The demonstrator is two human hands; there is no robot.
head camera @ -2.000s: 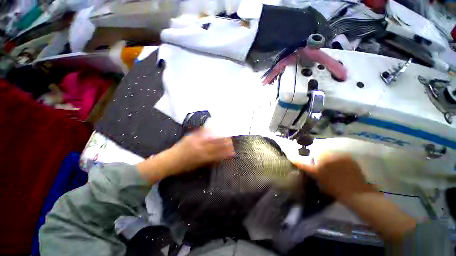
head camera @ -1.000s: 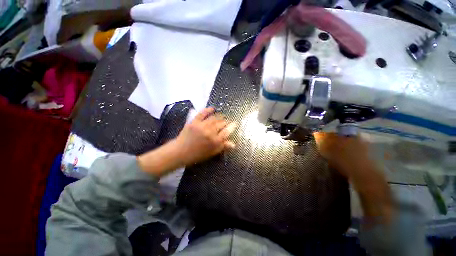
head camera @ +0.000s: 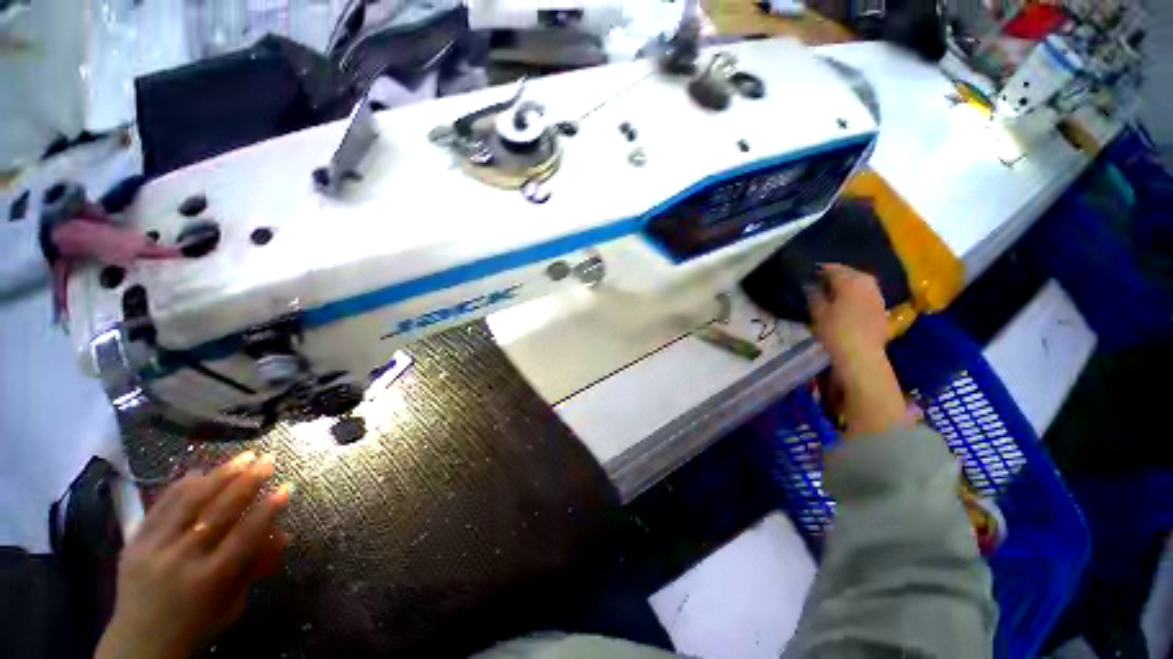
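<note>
The dark tweed-like fabric (head camera: 450, 515) lies on the machine bed, under the head of the white sewing machine (head camera: 425, 232) and down over the table's front edge. My left hand (head camera: 206, 547) rests on this fabric at the lower left, fingers spread, below the bright lamp spot. My right hand (head camera: 849, 315) is at the right end of the machine, its fingertips at the edge of a small black fabric piece (head camera: 823, 264). The fingers look closed on that edge. The needle area is partly hidden by the machine head.
A yellow item (head camera: 920, 245) lies beside and under the black piece. A blue plastic basket (head camera: 984, 425) stands below the table edge at right. A small green-handled tool (head camera: 727, 341) lies on the table. Dark and white cut pieces are piled behind the machine.
The view has swung to the right. My right hand has moved from beside the needle to the black piece at the machine's right end. My left hand stays on the tweed-like fabric.
</note>
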